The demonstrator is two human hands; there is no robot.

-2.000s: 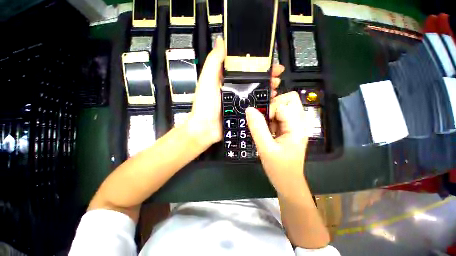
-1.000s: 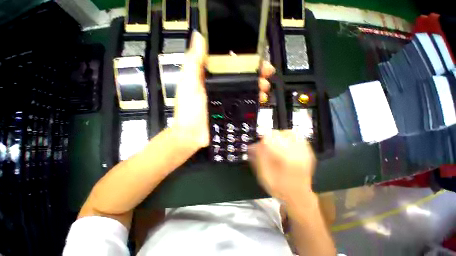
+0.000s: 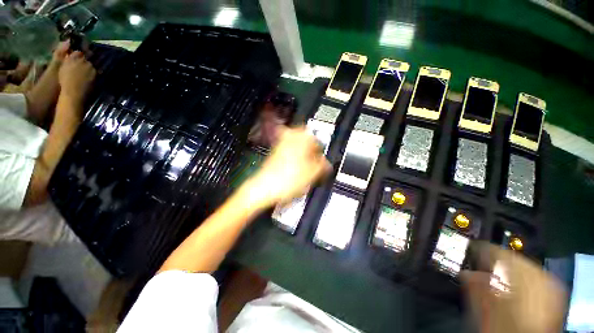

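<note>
A black foam phone tray (image 3: 376,214) holds two rows of phones. Open flip phones (image 3: 428,94) with gold-rimmed dark screens fill the back row, their silvery keypad boards towards me. The front row has two open phones (image 3: 359,159) at left and folded phones (image 3: 393,226) with orange-gold spots at right. My left hand (image 3: 296,164) is blurred over the tray's left edge, beside a dark flat thing with a pinkish glow (image 3: 268,123). My right hand (image 3: 514,289) is blurred over the front right folded phone. Whether either hand holds anything cannot be told.
A tall stack of glossy black blister trays (image 3: 150,136) stands at left. Beyond it are another person's arms (image 3: 65,97). A white post (image 3: 283,36) and green conveyor (image 3: 352,26) lie behind the tray. A pale-topped blue-grey pile (image 3: 581,293) is at the right edge.
The view has swung left and tilted. The flip phone with keypad is no longer seen in my left hand, which has moved to the tray's left side. My right hand is at the front right.
</note>
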